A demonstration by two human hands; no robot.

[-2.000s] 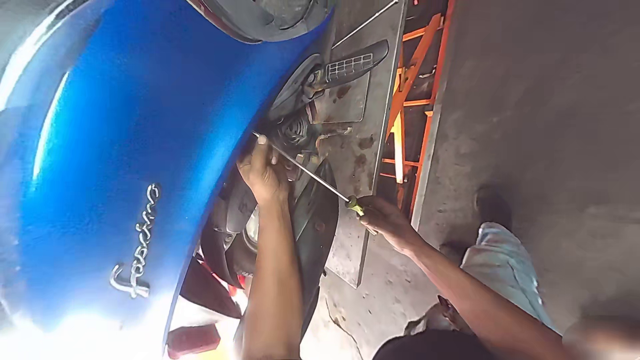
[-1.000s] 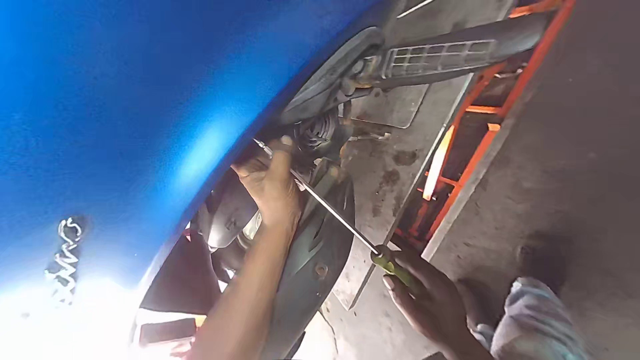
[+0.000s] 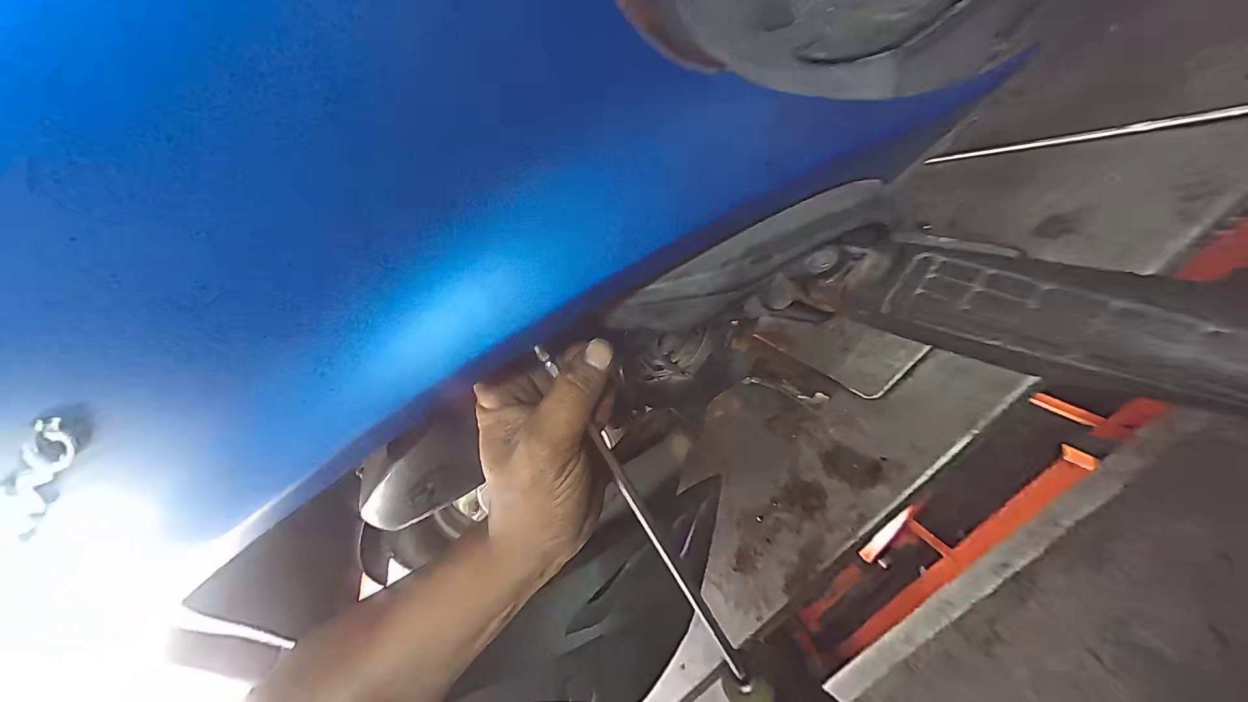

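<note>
My left hand (image 3: 546, 439) grips the metal shaft of a long screwdriver (image 3: 663, 551) close to its tip, under the lower edge of a scooter's blue body panel (image 3: 390, 234). A small silvery end shows above the fingers beside the panel edge; whether it is the bare tip or a screw on it, I cannot tell. The shaft slants down and right to the green handle, which shows only in part at the bottom edge. My right hand cannot be made out there. Dark mechanical parts of the scooter lie just right of my left thumb.
A ribbed black footrest (image 3: 1033, 292) juts out to the right. Below it are a stained metal platform (image 3: 829, 468) and an orange metal frame (image 3: 975, 536). A thin metal rod (image 3: 1082, 136) lies at the upper right. A dark rounded part (image 3: 838, 39) of the scooter is at the top.
The view has come much closer to the panel edge. My left hand stays around the shaft near the tip. My right hand, seen on the green handle before, has dropped out of clear sight.
</note>
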